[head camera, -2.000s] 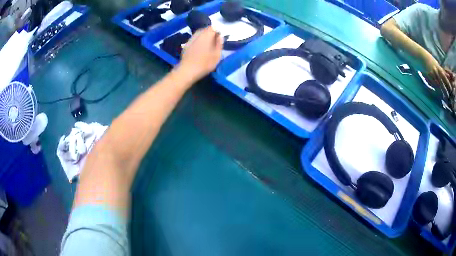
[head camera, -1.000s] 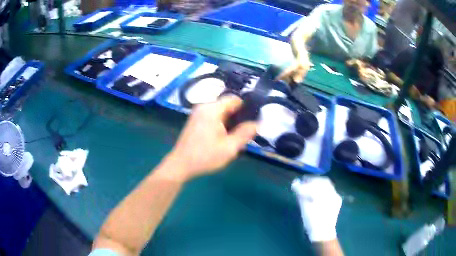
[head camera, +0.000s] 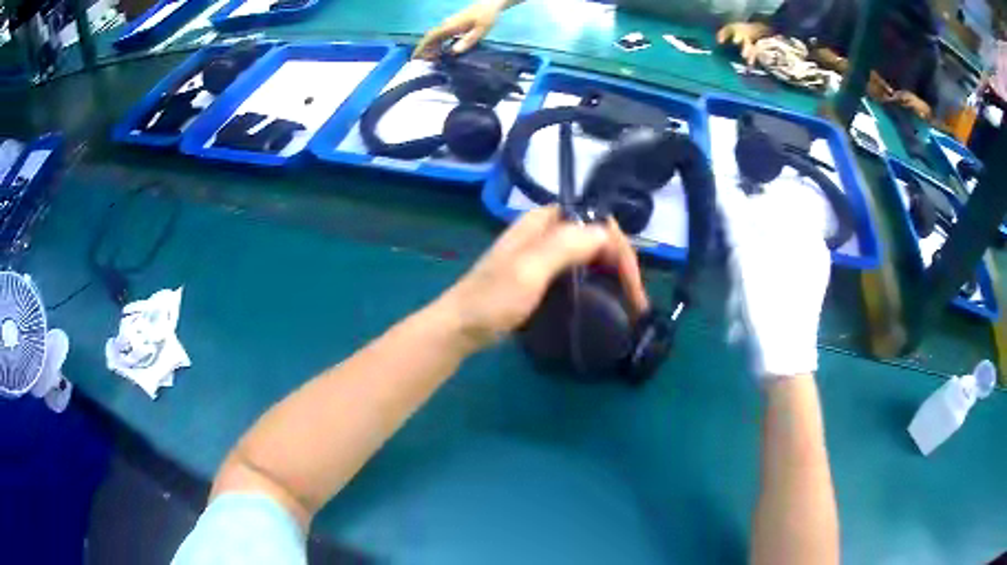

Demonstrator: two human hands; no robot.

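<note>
My bare left hand [head camera: 552,265] is closed on black over-ear headphones [head camera: 585,326], held above the green bench in front of the blue trays. One ear cup hangs under the hand, and the headband [head camera: 696,210] arches up to the right. My gloved right hand [head camera: 778,276], in white and slightly blurred, is just right of the headband. Its fingers overlap a tray behind; whether it touches the headband or holds a cloth cannot be told.
Blue trays hold headphones [head camera: 475,132]; one tray [head camera: 315,110] has only a flat black piece. A white bottle [head camera: 950,408] is at right. A white crumpled cloth [head camera: 149,342], a cable [head camera: 116,281] and a fan [head camera: 17,331] are at left. Another person's hand [head camera: 464,28] reaches in; a green post stands right.
My left hand has moved from the far-left trays to the centre and brought headphones nearer. My gloved right hand has come into view and risen beside them. The view has turned right.
</note>
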